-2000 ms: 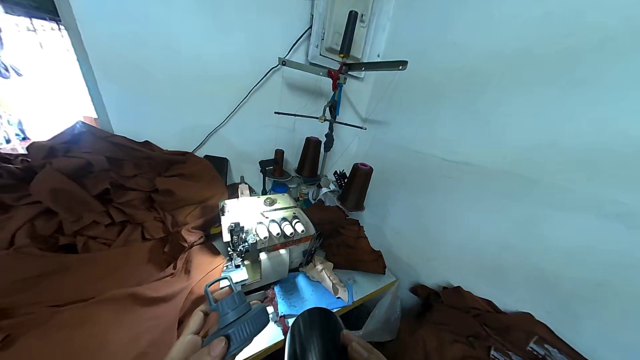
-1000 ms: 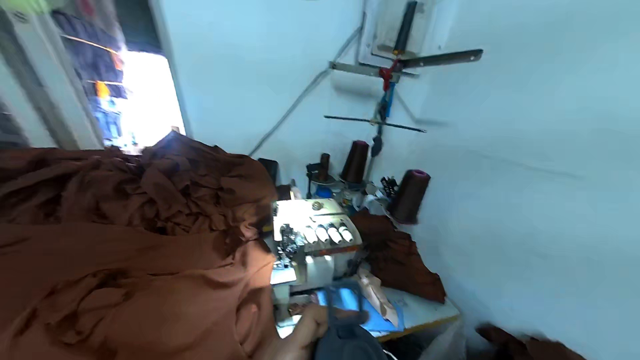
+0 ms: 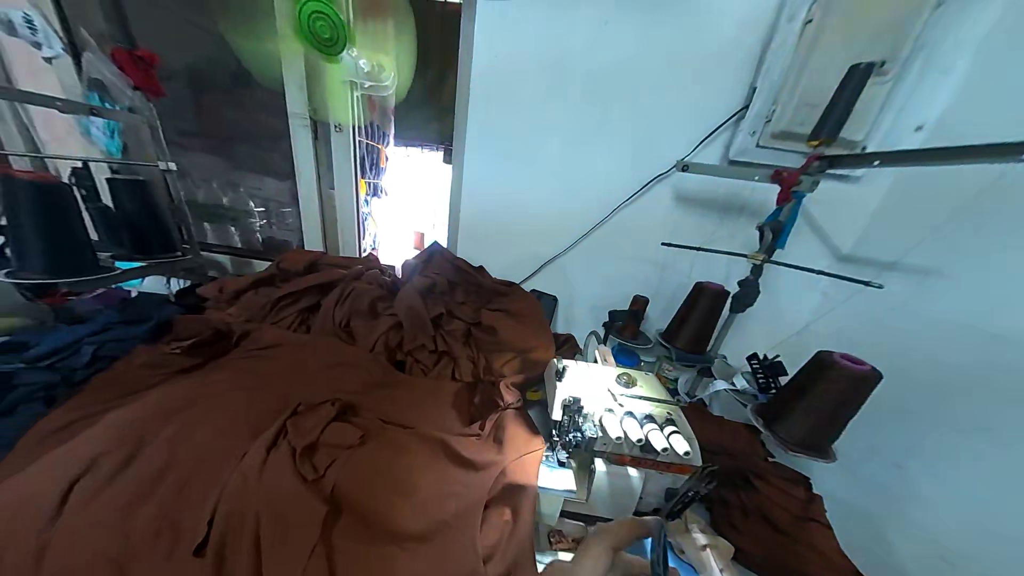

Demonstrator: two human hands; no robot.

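Observation:
My left hand (image 3: 604, 546) is at the bottom edge, just below an overlock sewing machine (image 3: 620, 404). Its fingers close on a black object (image 3: 659, 546), seen edge-on and cut off by the frame, so its kind is unclear. A black strap-like part (image 3: 690, 490) rises beside it in front of the machine. Draped brown fabric (image 3: 344, 448) fills the area left of the machine, and more brown cloth (image 3: 768, 504) lies to its right. My right hand is out of view.
Brown thread cones (image 3: 820, 404) stand behind and right of the machine, under a metal thread stand (image 3: 756, 276). A black cable (image 3: 632, 196) runs along the wall. Dark thread cones (image 3: 48, 228) sit on a rack at the far left, above dark blue cloth (image 3: 88, 344). A green fan (image 3: 322, 26) is at the top.
The view has swung left, bringing the rack and fan in. My right hand, seen two seconds ago at a black rounded object, has left the frame. My left hand still holds a dark object.

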